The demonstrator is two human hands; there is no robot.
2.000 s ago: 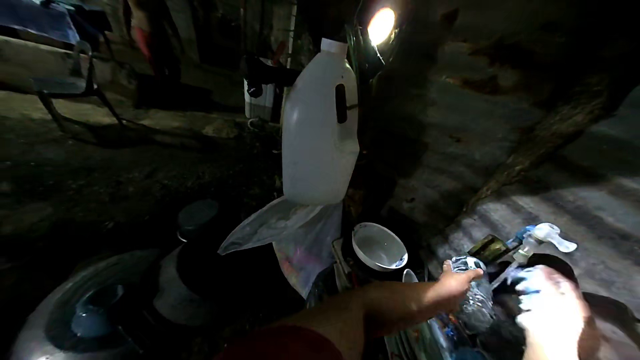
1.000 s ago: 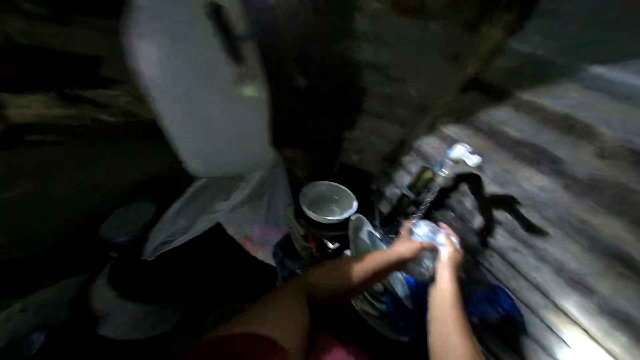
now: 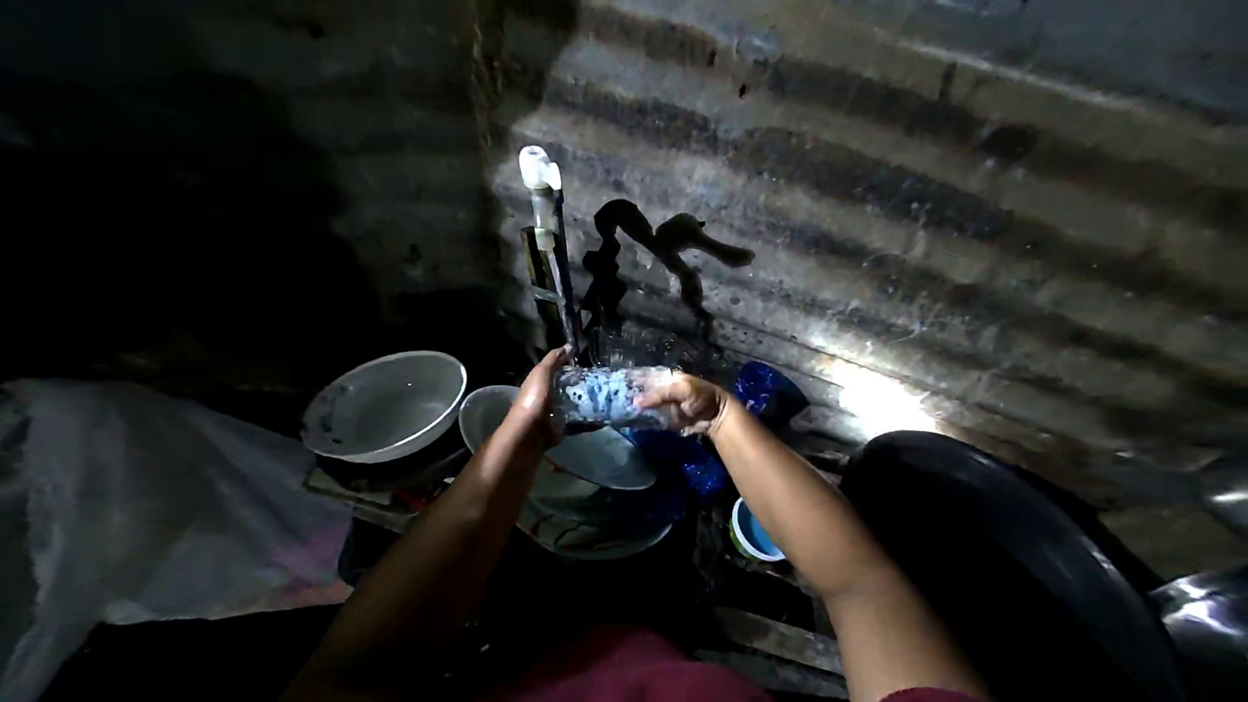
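A clear, wet-looking glass or jar (image 3: 609, 395) lies sideways between my two hands, just below a plastic tap (image 3: 542, 200). My left hand (image 3: 538, 395) grips its left end. My right hand (image 3: 687, 402) is closed on its right end, its fingers partly hidden; whitish-blue suds or cloth show along its side. Under my hands are stacked plates (image 3: 595, 526) and a pale bowl (image 3: 604, 458). Just behind my right hand stands a blue glass (image 3: 768, 388).
A white enamel basin (image 3: 390, 409) sits at the left, beside a translucent plastic sheet (image 3: 166, 497). At the right is a large black basin (image 3: 994, 565). A small blue-lined tub (image 3: 756, 531) is by my right forearm. A corrugated metal wall (image 3: 877, 214) rises behind.
My hands have come together; two seconds ago they were apart, the left one on a clear container. The view has swung right toward the corrugated wall, and the white jug is out of sight.
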